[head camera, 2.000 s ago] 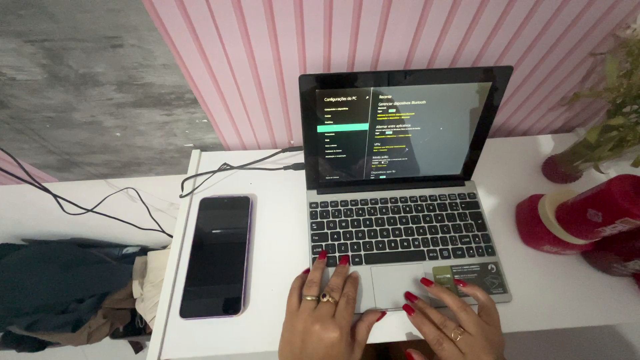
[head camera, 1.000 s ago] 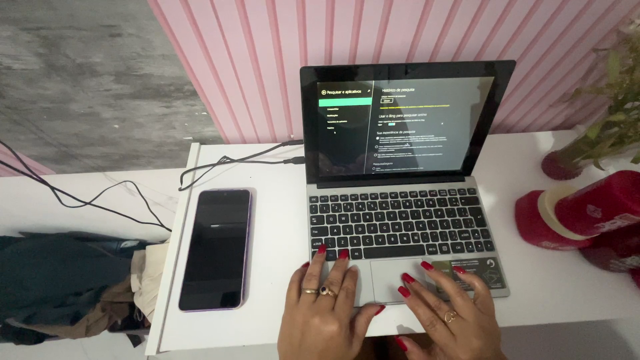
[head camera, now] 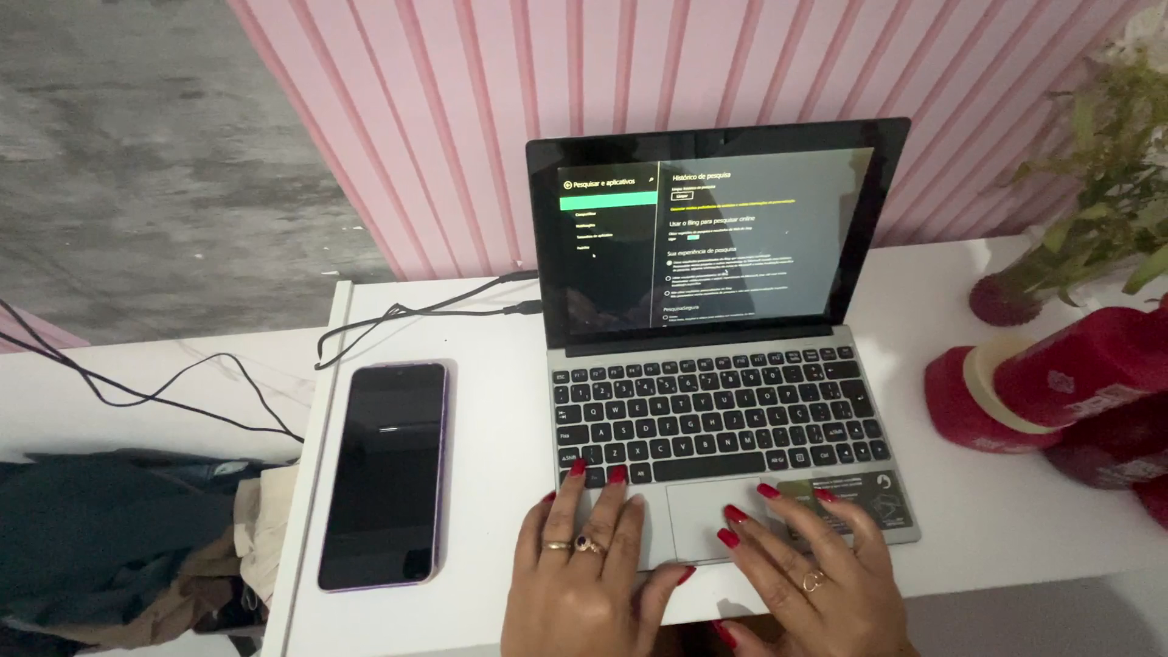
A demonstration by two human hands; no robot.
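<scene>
A small laptop [head camera: 757, 469] with a silver keyboard base and black bezel stands unfolded on a white desk; its lit screen [head camera: 721, 246] shows a dark settings page. My left hand [head camera: 584, 566] rests palm down at the base's lower left, two fingertips at the bottom key row, fingers apart and holding nothing. Over the touchpad [head camera: 712, 522] and the sticker [head camera: 881, 500] at its right lies my right hand [head camera: 812, 566], fingers spread, also empty. Both hands have red nails and rings. Left of the laptop a smartphone [head camera: 383, 474] lies flat, its screen dark.
Black cables [head camera: 411, 310] run to the laptop's left side. Red bottles and jars [head camera: 1077, 365] stand at the right beside a leafy plant [head camera: 1086, 219] in a vase. A pink slatted wall [head camera: 438, 119] rises behind the desk [head camera: 484, 411]. Folded clothes [head camera: 109, 529] lie at the lower left.
The screen has changed from one settings page to another since the oldest frame. My hands have stayed in nearly the same places on the laptop.
</scene>
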